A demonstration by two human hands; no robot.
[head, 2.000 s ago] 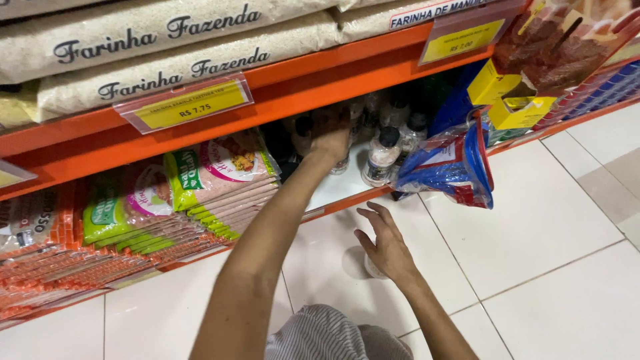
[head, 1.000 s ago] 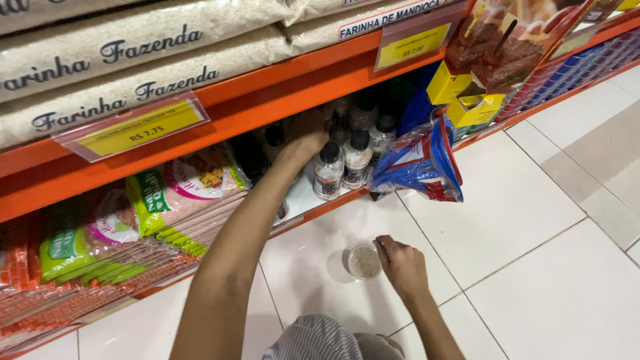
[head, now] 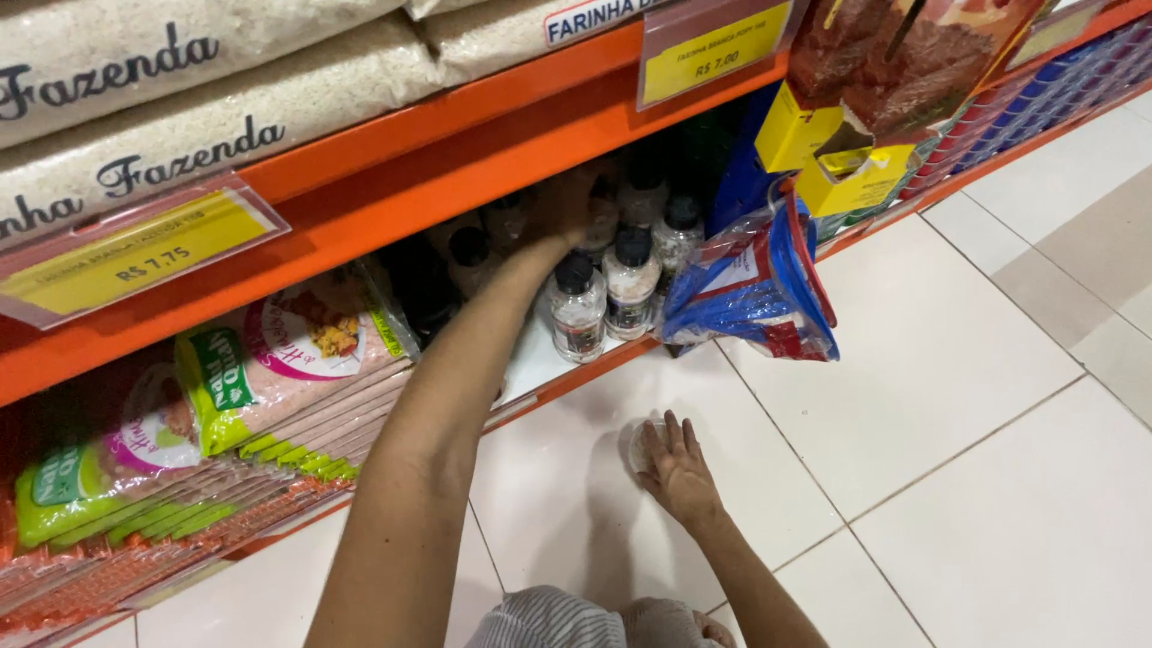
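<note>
My left hand (head: 560, 209) reaches deep into the bottom shelf, in shadow among black-capped clear plastic bottles; what its fingers hold cannot be made out. In front of it, near the shelf's edge, stand a bottle (head: 577, 310) with pinkish-white contents and, beside it, a similar bottle (head: 631, 281). Another bottle (head: 678, 236) is behind them to the right. Out over the floor, my right hand (head: 673, 463) has its fingers spread, palm down. Beneath its fingers is a small round clear object (head: 646, 447), partly covered by the hand; whether they touch cannot be told.
Packets of pink salt (head: 297, 351) lean in rows left of the bottles. An orange shelf edge (head: 504, 135) with price tags runs above, under large flour bags (head: 225, 117). A blue and red plastic package (head: 756, 288) hangs over the shelf's right front, near yellow boxes (head: 855, 175).
More bottles stand at the shelf front than two seconds ago. My right hand, bunched beside the round object one second ago, is now spread over it. The left hand remains inside the shelf.
</note>
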